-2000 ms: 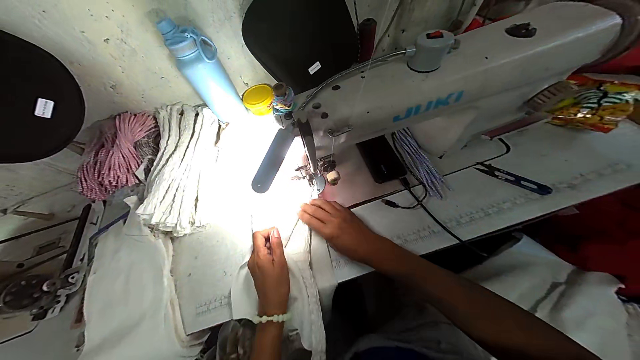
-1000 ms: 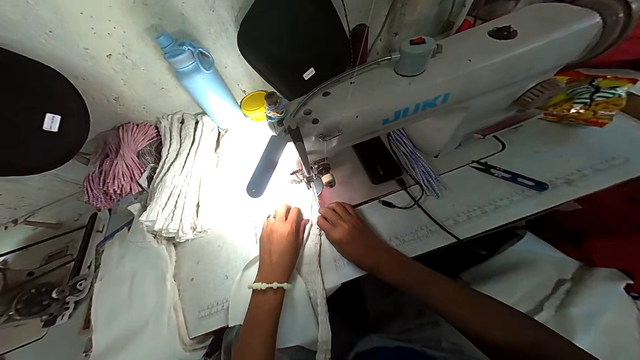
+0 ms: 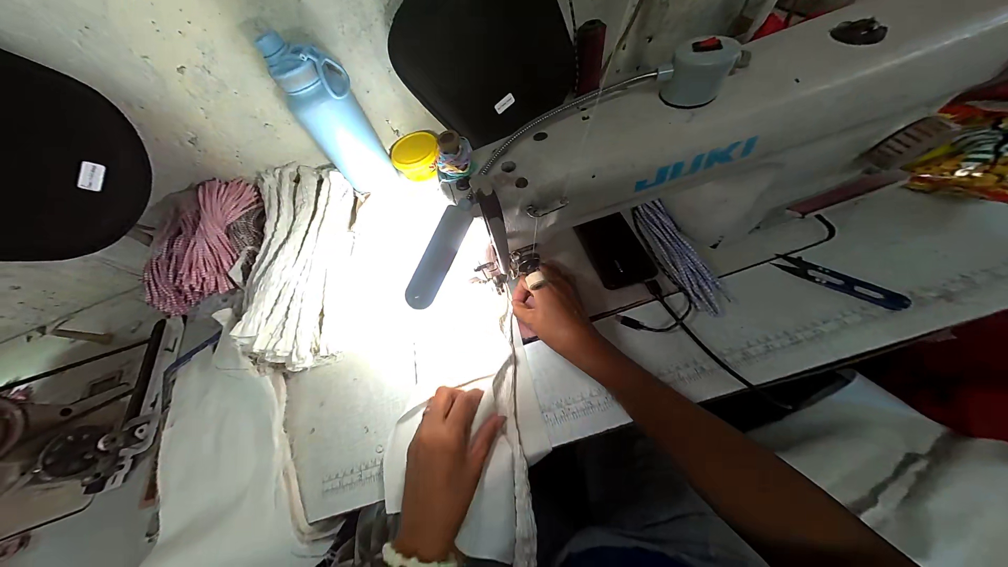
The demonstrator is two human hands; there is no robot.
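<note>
A white sewing machine point(image 3: 614, 165) stands over the table, its lamp lighting the needle area. White fabric point(image 3: 488, 480) with a gathered strip point(image 3: 516, 441) along it runs from the presser foot point(image 3: 498, 276) down over the table's front edge. My left hand point(image 3: 453, 449) lies on the fabric beside the strip, fingers spread a little. Close to the presser foot, my right hand point(image 3: 551, 307) has thumb and finger together at the fabric's upper end; whether they pinch it is hard to tell.
Stacked white strips point(image 3: 291, 268), a pink cord bundle point(image 3: 209, 244), a blue bottle point(image 3: 331, 110) and a yellow lid point(image 3: 415, 155) are at the left and back. A black phone point(image 3: 618, 250) with a cable, striped cords point(image 3: 681, 256) and thread snips point(image 3: 846, 283) lie right of the needle.
My left hand has moved back from near the needle, down along the fabric toward the table's front edge. My right hand has moved up beside the presser foot.
</note>
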